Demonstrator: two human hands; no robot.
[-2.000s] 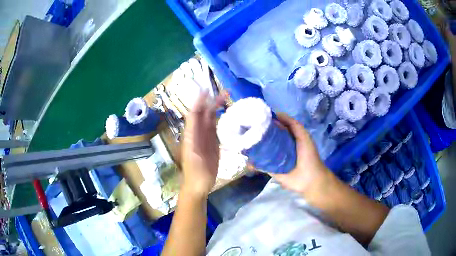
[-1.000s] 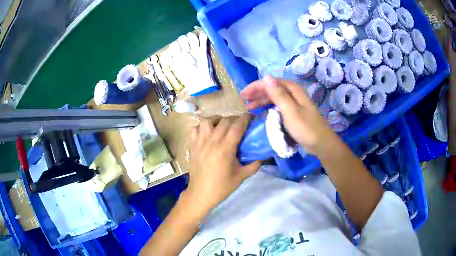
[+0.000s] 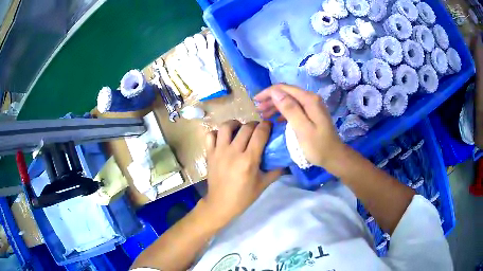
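Observation:
A dark-blue hollow body (image 3: 274,151) lies sideways low in front of me, at the near edge of the brown bench. A white ruffled ring (image 3: 295,147) sits on its right end. My left hand (image 3: 236,153) is closed around the left part of the body, back of the hand up. My right hand (image 3: 310,124) lies against the ring from the right, palm and thumb side on it, its fingers stretched left above the body. The body's left end and most of the ring are hidden by my hands.
A blue crate (image 3: 241,66) of white-ringed pieces is at upper right, another below it. On the bench are a white glove (image 3: 204,66), wrenches (image 3: 167,92), a small white part (image 3: 192,112) and two joined pieces (image 3: 133,84). A hand press (image 3: 66,185) stands left.
The body was upright with its ring up in my right hand. It now lies sideways, gripped by my left hand, with my right hand on the ring. Over the last second little has moved.

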